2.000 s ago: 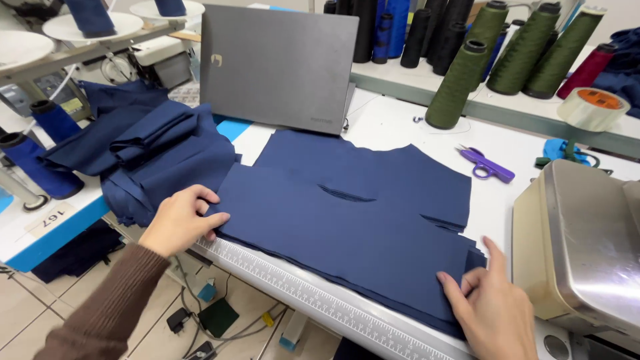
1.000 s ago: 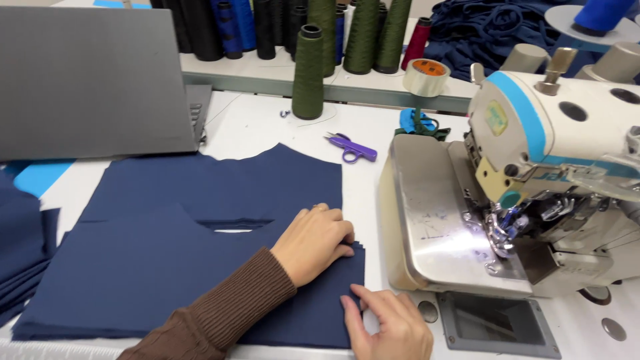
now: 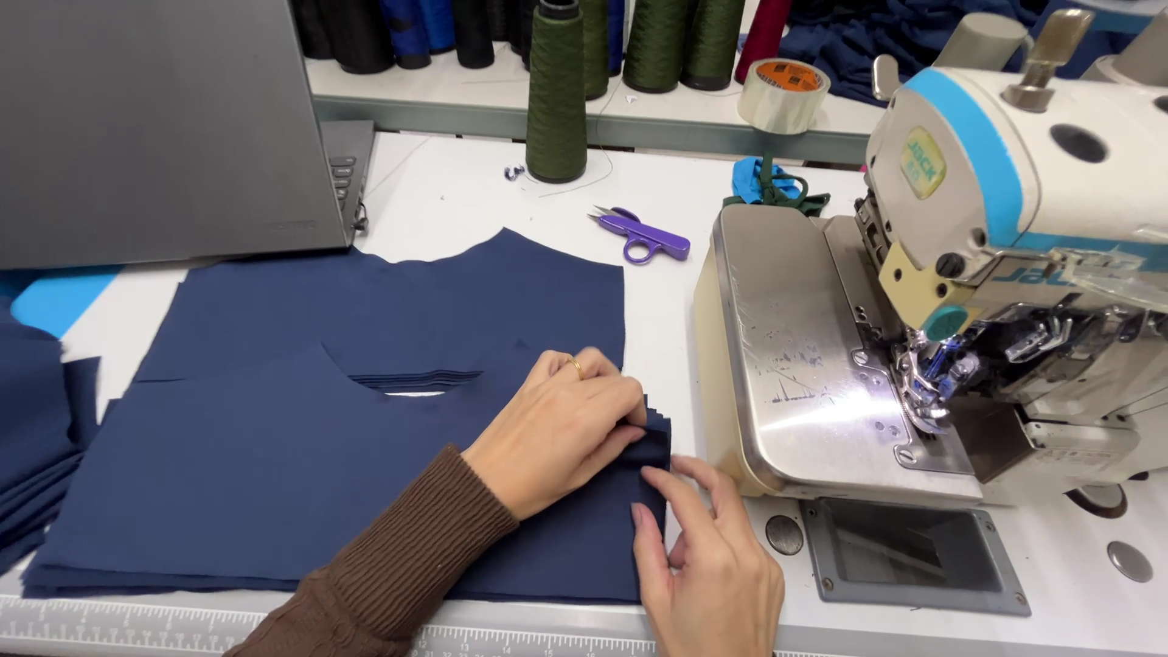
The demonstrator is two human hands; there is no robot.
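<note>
Stacked navy fabric pieces [image 3: 246,474] with curved cut-outs lie flat on the white sewing table, and a second navy stack [image 3: 511,292] shows behind them. My left hand [image 3: 561,429], in a brown ribbed cuff, reaches across the front stack and pinches the top layer near its right edge, where the cloth lifts in a small fold. My right hand [image 3: 707,557] rests at that same edge, just below, thumb and fingers apart beside the cloth. To the right stands a Jack overlock sewing machine [image 3: 967,192] with a lit needle area. Purple thread snips [image 3: 643,235] lie behind the fabric.
A grey laptop [image 3: 155,128] stands at the back left, above more folded navy fabric [image 3: 32,429]. A green thread cone [image 3: 557,100] stands behind the snips. Clear tape [image 3: 783,96] and more cones sit on the rear ledge. A printed ruler [image 3: 137,625] runs along the front edge.
My left hand has moved from the stack's left end to its right edge. The view has swung right, bringing in the sewing machine. Since one second ago, the left hand has lifted a fold of cloth.
</note>
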